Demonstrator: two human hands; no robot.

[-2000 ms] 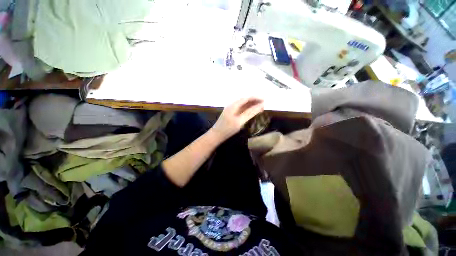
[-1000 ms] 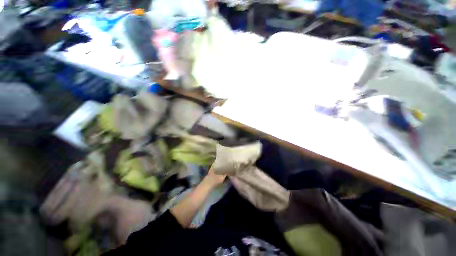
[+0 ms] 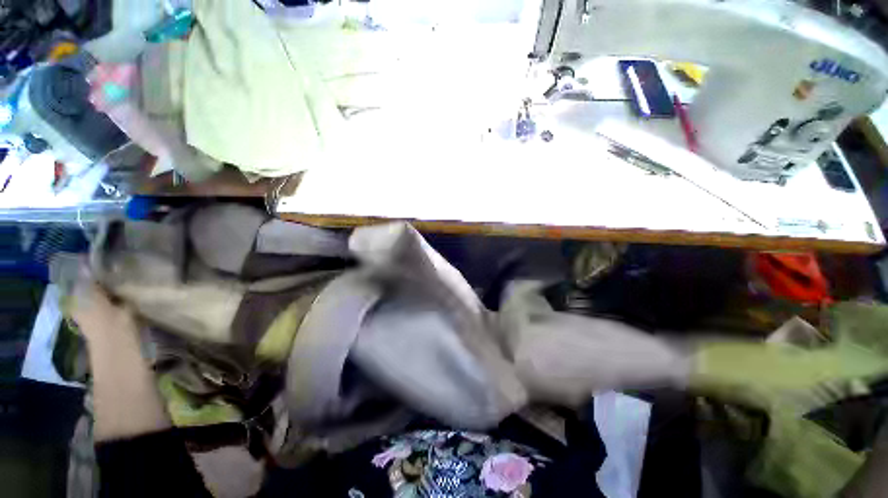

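Observation:
A long grey-brown garment panel (image 3: 419, 360) stretches blurred across my lap, below the table edge. My left hand (image 3: 92, 300) is at the far left, blurred, closed on the panel's left end, above the heap of work. An olive-green piece (image 3: 779, 365) lies in line with the cloth at the right and runs toward the picture's edge. More green cloth hangs below it. My right hand cannot be made out; a blurred brownish shape at the lower right corner is too unclear to name.
The white sewing machine (image 3: 721, 58) stands on the table (image 3: 419, 185) at upper right. A phone (image 3: 647, 89), red pen (image 3: 685, 126) and snips (image 3: 638, 156) lie under its arm. Pale green cut pieces (image 3: 248, 97) overhang the table's left. A red-orange thing (image 3: 794, 276) is below the right edge.
My left hand has moved further left over the heap, pulling the grey-brown cloth out long across the lap. The view has swung back to the right and level with the table.

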